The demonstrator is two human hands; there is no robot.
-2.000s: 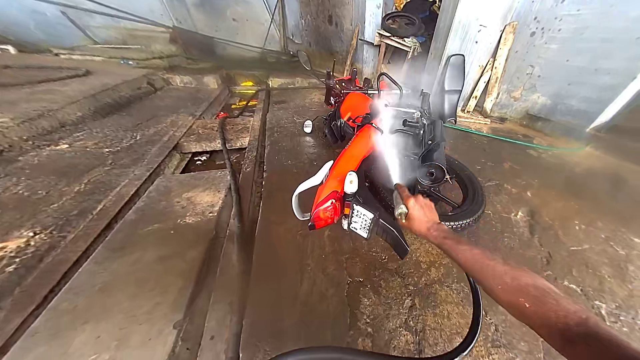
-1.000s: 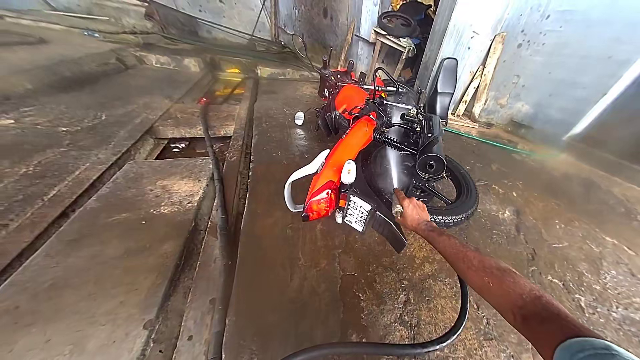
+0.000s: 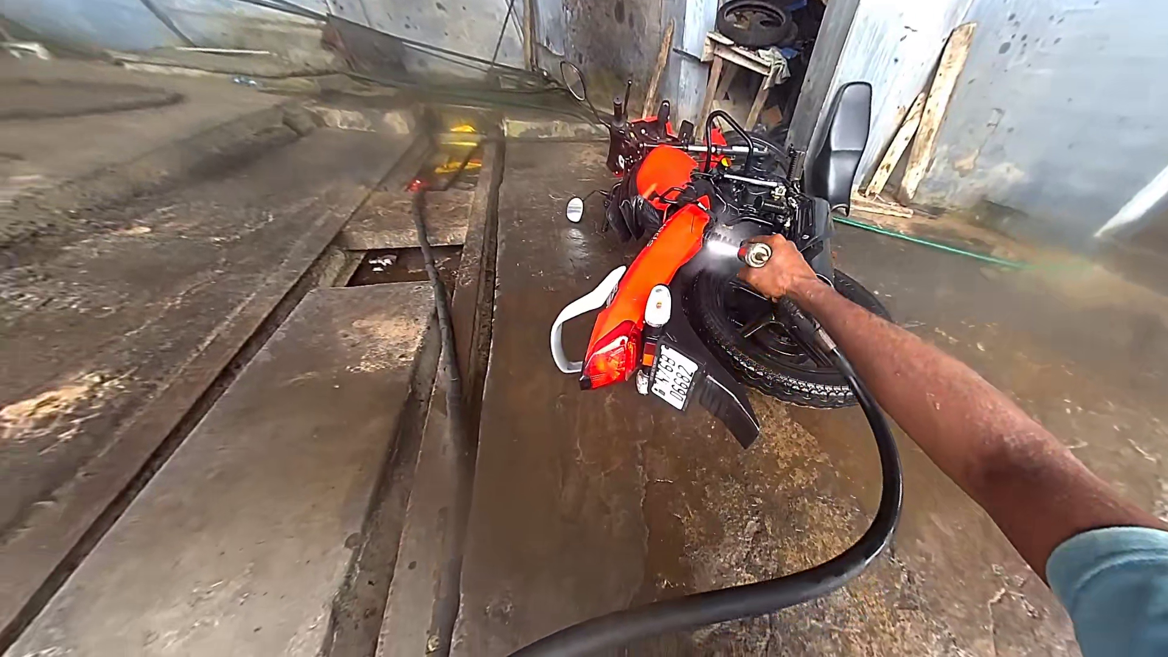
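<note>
My right hand (image 3: 777, 267) is closed around a spray nozzle (image 3: 756, 255) with a metal tip, and a black hose (image 3: 881, 511) runs from it down and across the wet floor. Spray leaves the tip toward the red side panel (image 3: 669, 260) below the seat area of a motorcycle. The motorcycle leans or lies low on its side; its rear tyre (image 3: 776, 365) is just below my hand. The licence plate (image 3: 675, 377), tail light (image 3: 613, 354) and white grab rail (image 3: 579, 319) face me. A black seat (image 3: 839, 146) stands up at the far side. My left hand is out of view.
Concrete slabs (image 3: 255, 456) with long gaps and an open drain hole (image 3: 392, 265) lie at left, with another dark hose (image 3: 447, 347) across them. Wooden boards (image 3: 938, 109) lean on the back wall. A wheel rests on a wooden stand (image 3: 744, 57). A green hose (image 3: 931, 244) crosses the floor at right.
My right hand has moved from beside the rear wheel up and farther in over the motorcycle, and the nozzle now points left. The spray, large and white at first, looks smaller.
</note>
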